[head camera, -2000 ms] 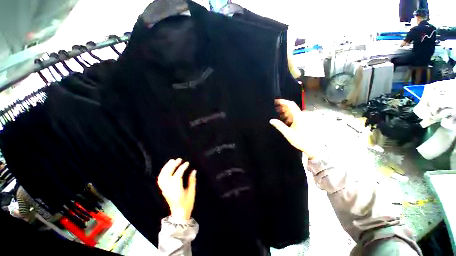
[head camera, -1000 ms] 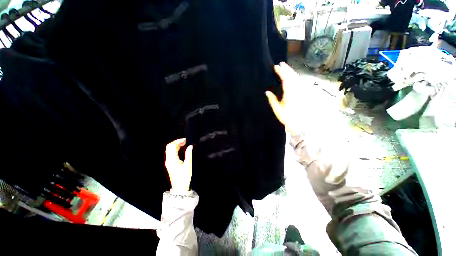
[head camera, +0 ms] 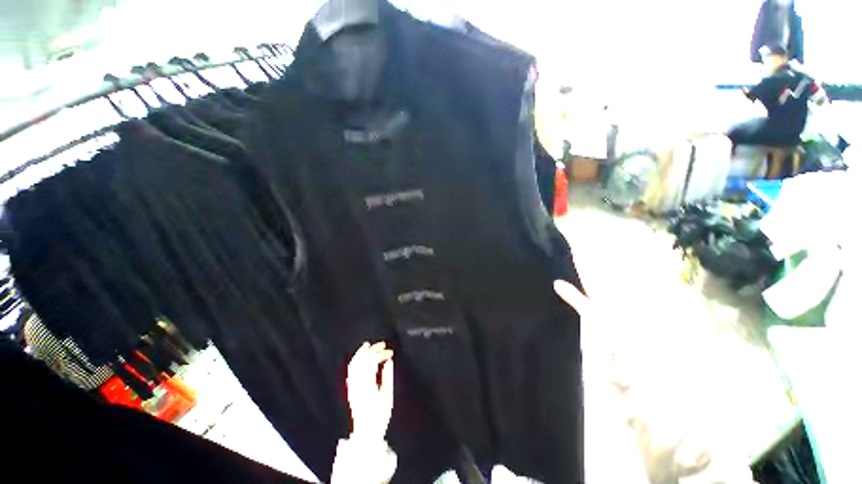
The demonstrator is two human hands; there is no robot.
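Observation:
A black sleeveless vest (head camera: 454, 208) hangs upright in front of me, its front facing me, with a raised collar (head camera: 354, 59). Several frog fasteners (head camera: 408, 252) run down the front. My left hand (head camera: 370, 392) is at the lower front, below the lowest fastener, with curled fingers; whether it pinches cloth is unclear. My right hand (head camera: 578, 304) is at the vest's side edge below the armhole, its thumb showing; the hand is washed out by glare and its other fingers cannot be made out.
A garment rail (head camera: 90, 95) with many black garments (head camera: 123, 217) runs along the left. Red plastic (head camera: 161, 397) lies low left. A person in black (head camera: 783, 102) sits far right. Black bundles (head camera: 718, 241), white cloth (head camera: 813, 227) and a pale table edge (head camera: 799, 406) are at the right.
The view dipped toward the vest's lower half, then rose again. My left hand has moved down the front, below the lowest fastener. My right hand has moved down the side edge from the armhole.

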